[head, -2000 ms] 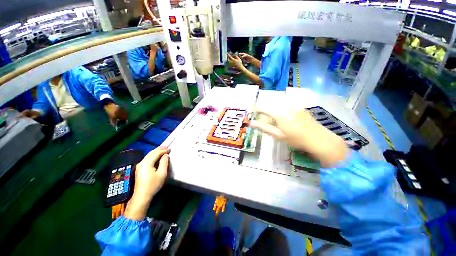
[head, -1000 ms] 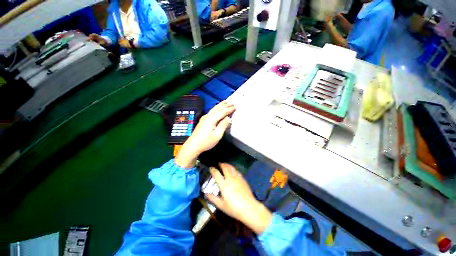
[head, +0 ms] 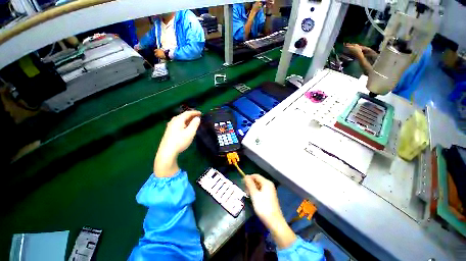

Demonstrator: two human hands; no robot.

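A slotted white housing with a dark edge (head: 222,191) lies at a slant at the green bench's edge, below the black teach pendant (head: 223,133). My right hand (head: 262,198) is curled at the housing's right end, where the pendant's yellow-orange cable also passes; I cannot tell which it grips. My left hand (head: 179,136) is raised left of the pendant, fingers bent, with nothing seen in it. Another slotted housing (head: 367,118) sits in the green-and-orange fixture (head: 389,133) on the white machine table, under the tan dispensing head (head: 391,66).
The white machine table (head: 286,137) is on the right, with a crumpled yellow item (head: 414,135) and an orange connector (head: 306,209) at its front edge. Blue pads (head: 255,103) lie behind the pendant. A slotted part (head: 86,245) is at bottom left. People in blue sit behind.
My left hand has moved left, off the machine table's corner. My right hand has moved right and now is beside the housing, which shows uncovered on the bench. The view has shifted.
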